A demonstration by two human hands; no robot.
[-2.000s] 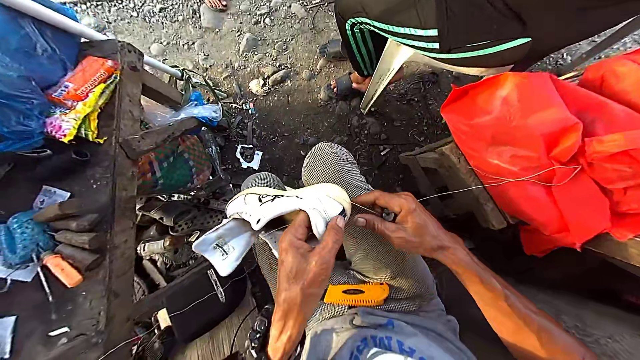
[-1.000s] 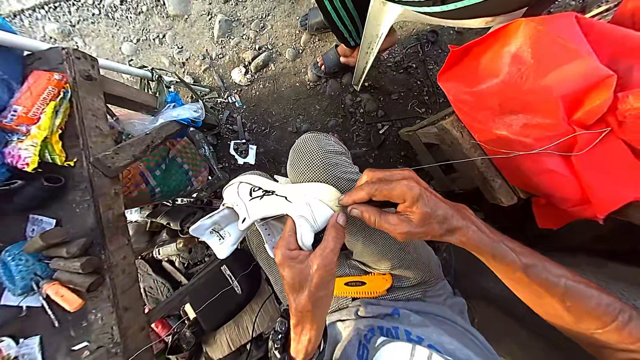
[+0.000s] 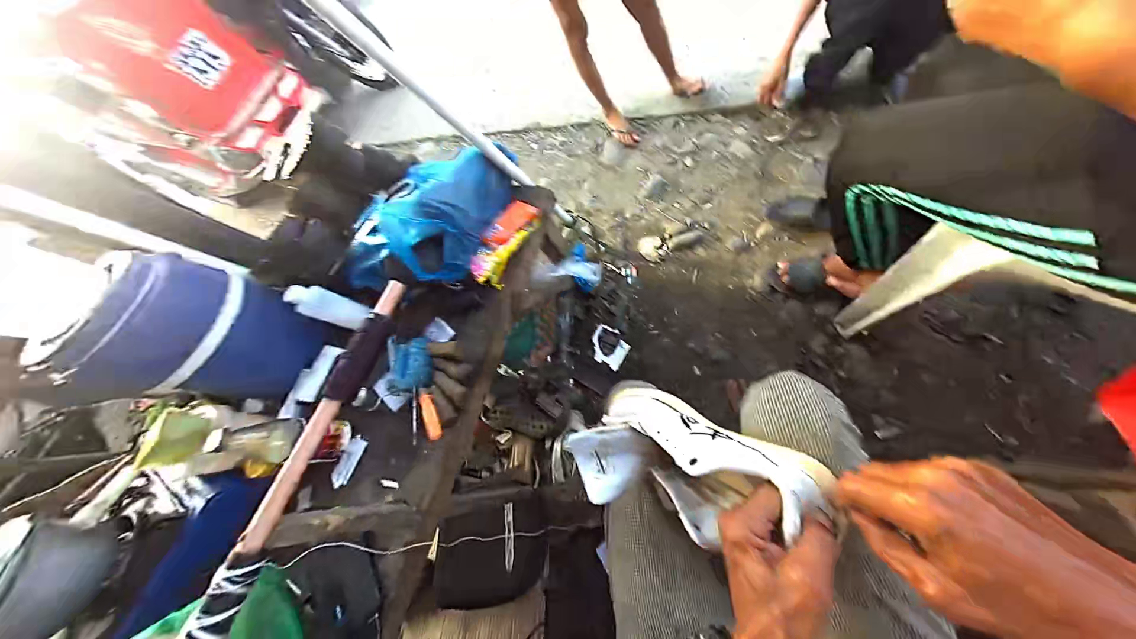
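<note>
A white shoe [image 3: 710, 444] with black markings lies on its side across the grey-clad knees. My left hand [image 3: 781, 550] grips its heel end, with the thumb outside and fingers at the opening. At the right edge of the heel, my right hand [image 3: 941, 524] is closed with fingertips pinched together against the shoe; blur hides what is between them. The shoe's tongue [image 3: 603, 463] hangs out to the left. A pale thread [image 3: 355, 548] runs across the lower left, past a black pouch [image 3: 488, 550].
A wooden bench holds an orange-handled screwdriver [image 3: 429, 415], wooden pieces [image 3: 451, 377] and a blue plastic bag [image 3: 435, 217]. A blue drum [image 3: 195, 328] lies farther left. A seated person's striped trouser leg [image 3: 967, 204] and a chair leg [image 3: 923, 275] are at upper right. Other people stand beyond.
The view has swung left and up, bringing the drum and a red vehicle into sight. Both hands stay at the shoe's heel end.
</note>
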